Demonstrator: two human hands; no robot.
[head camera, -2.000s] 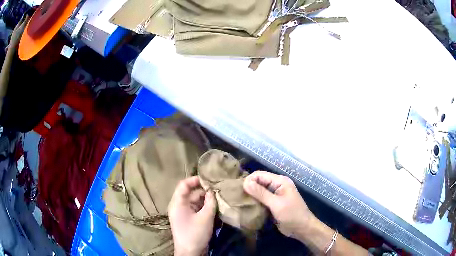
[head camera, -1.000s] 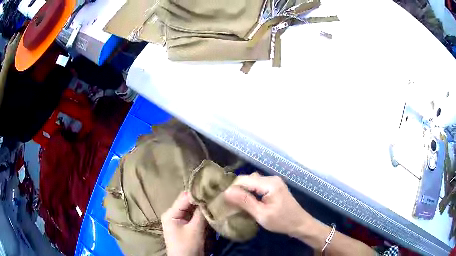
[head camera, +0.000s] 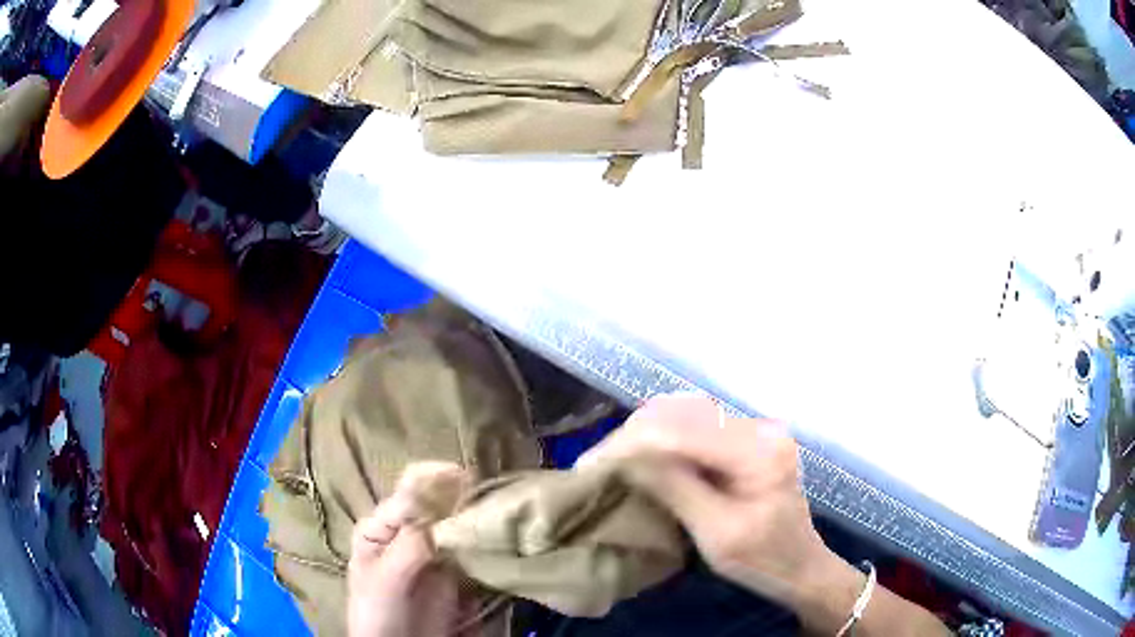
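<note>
A khaki-brown pocket piece (head camera: 566, 535) is bunched and stretched between my two hands, below the table's front edge. My left hand (head camera: 408, 548) grips its left end, with the fingers closed and slightly blurred. My right hand (head camera: 716, 479) grips its upper right part; its fingertips are partly hidden by the cloth. A heap of khaki pieces (head camera: 405, 404) lies on blue plastic (head camera: 317, 330) behind and left of my left hand. No zipper can be made out on the held piece.
A stack of khaki pieces (head camera: 535, 118) with brown zipper tails lies on the white table (head camera: 747, 274) at the top. A printed ruler (head camera: 597, 355) runs along the front edge. A grey-lilac phone-like object (head camera: 1068, 485) lies at the right. An orange disc (head camera: 106, 93) is at upper left.
My hands have moved apart, the right one up and rightward, the left one leftward. The piece between them has gone from a rounded cup shape to a longer, stretched bunch.
</note>
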